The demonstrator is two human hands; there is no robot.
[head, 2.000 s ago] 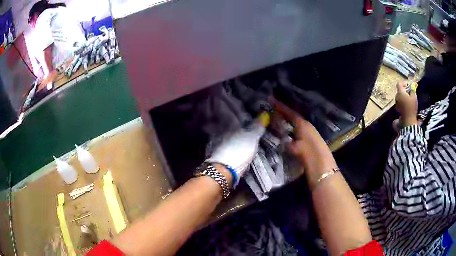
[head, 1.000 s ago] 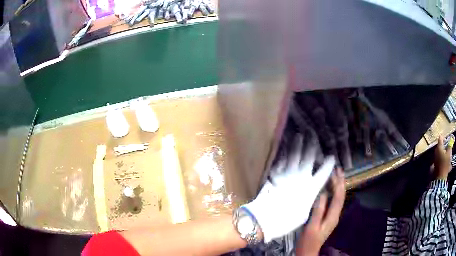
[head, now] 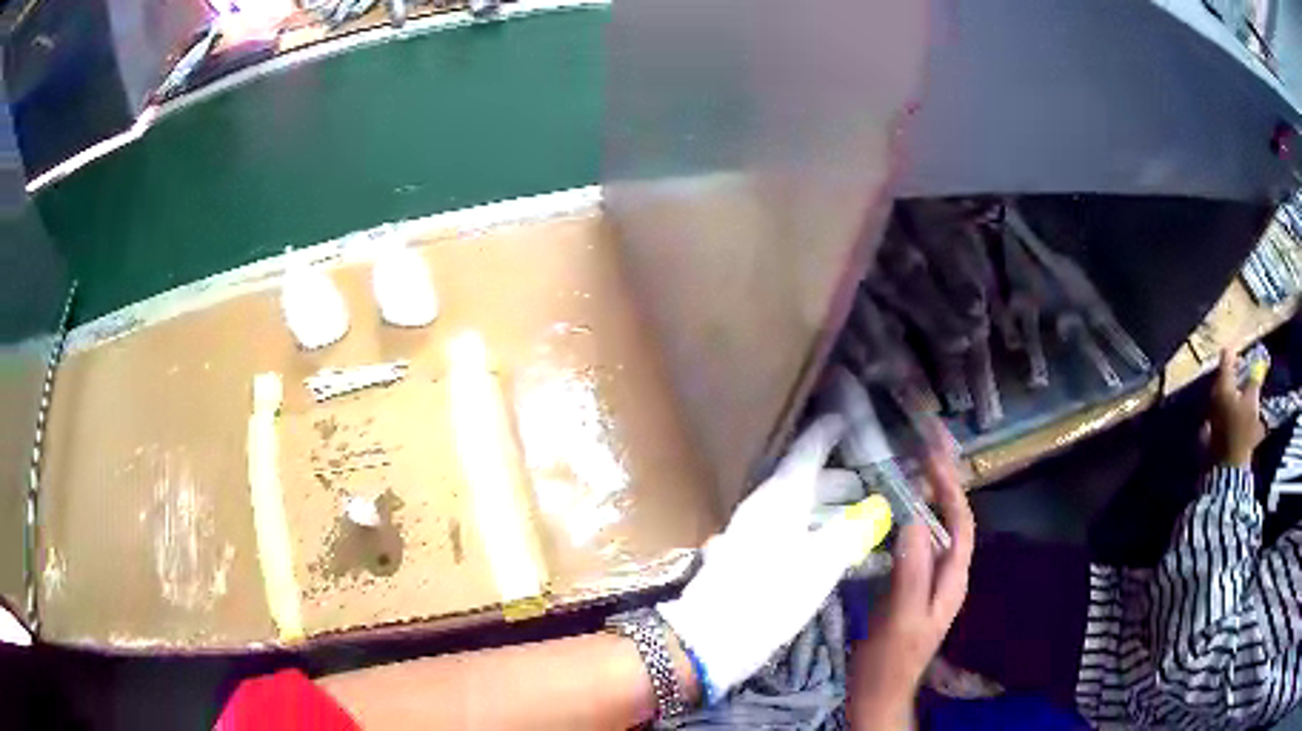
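Observation:
Pale grey moulded parts (head: 985, 374) lie in the dark opening of the grey metal box. My left hand (head: 771, 578), in a white knit glove with a yellow thumb patch, is at the opening's front left corner, its fingers and thumb around a pale moulded part (head: 874, 446). My right hand (head: 914, 607) is bare and just to its right, upright, with fingers against the part's lower end; blur hides whether it grips. More grey parts (head: 807, 671) lie in a pile below the bench edge, partly hidden by the glove.
The grey metal box (head: 771, 286) stands right of the brown bench (head: 157, 429). Two white bottles (head: 314, 307), a stick bundle (head: 357, 379), yellow tape strips (head: 271, 500) and a small white cap (head: 361, 510) are on the bench. A green conveyor (head: 357, 157) runs behind. A person's striped sleeve (head: 1192, 571) is at right.
The view has turned left since the oldest frame. My hands have come from deep in the box to its front corner. My gloved fingers, spread a second ago, are now around a part.

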